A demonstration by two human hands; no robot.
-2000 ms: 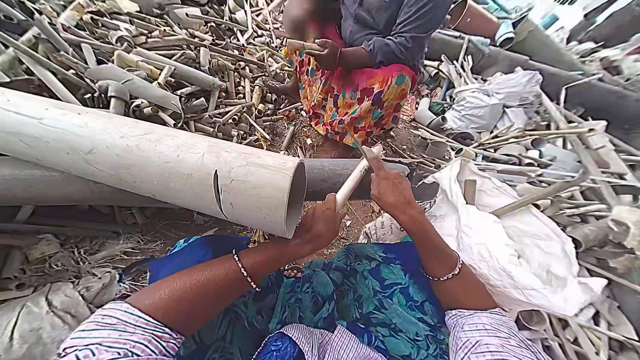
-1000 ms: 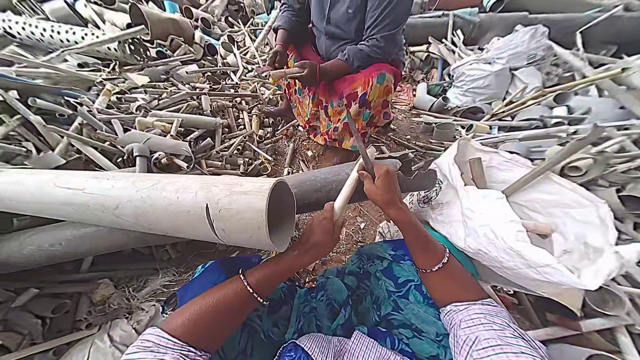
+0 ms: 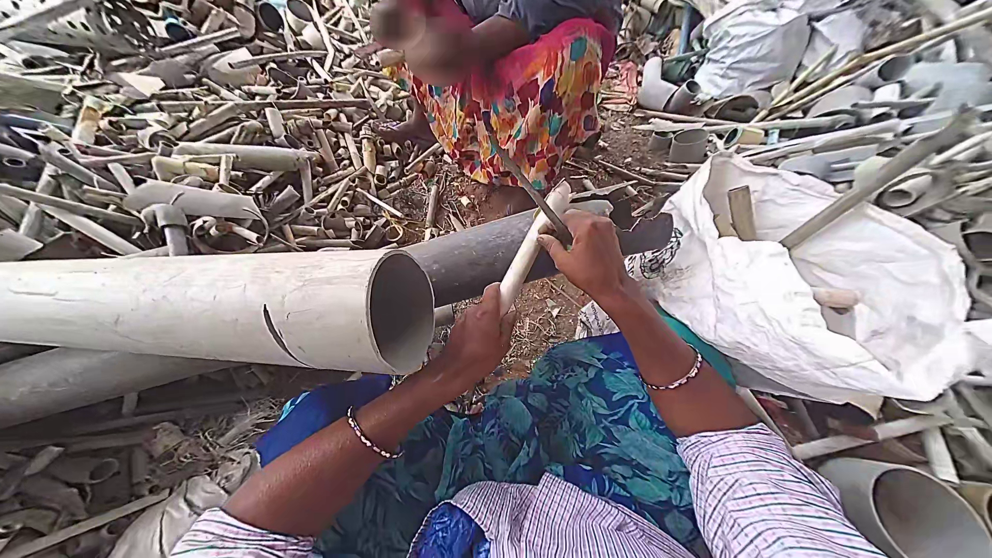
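Observation:
My left hand (image 3: pixel 477 333) grips the lower end of a narrow off-white plastic pipe (image 3: pixel 530 248), which slants up and to the right. My right hand (image 3: pixel 590 252) is closed on a thin flat metal blade (image 3: pixel 529 188), possibly a knife, whose handle end is hidden in the fist. The blade crosses the upper part of the narrow pipe and points up and left. Just left of my hands lies the open end of a wide off-white pipe (image 3: pixel 194 306) with a dark slit in its side. A dark grey pipe (image 3: pixel 480 252) passes behind the narrow one.
A co-worker in a colourful patterned skirt (image 3: pixel 511 101) squats ahead. Heaps of scrap pipe pieces (image 3: pixel 256 155) spread at the left and right. An open white sack (image 3: pixel 775 310) with pieces in it lies beside my right arm. A wide grey pipe (image 3: pixel 845 496) is at the lower right.
The blade crosses the narrow pipe in all frames, its angle shifting a little. Both hands keep their holds. The co-worker leans further forward than one second ago.

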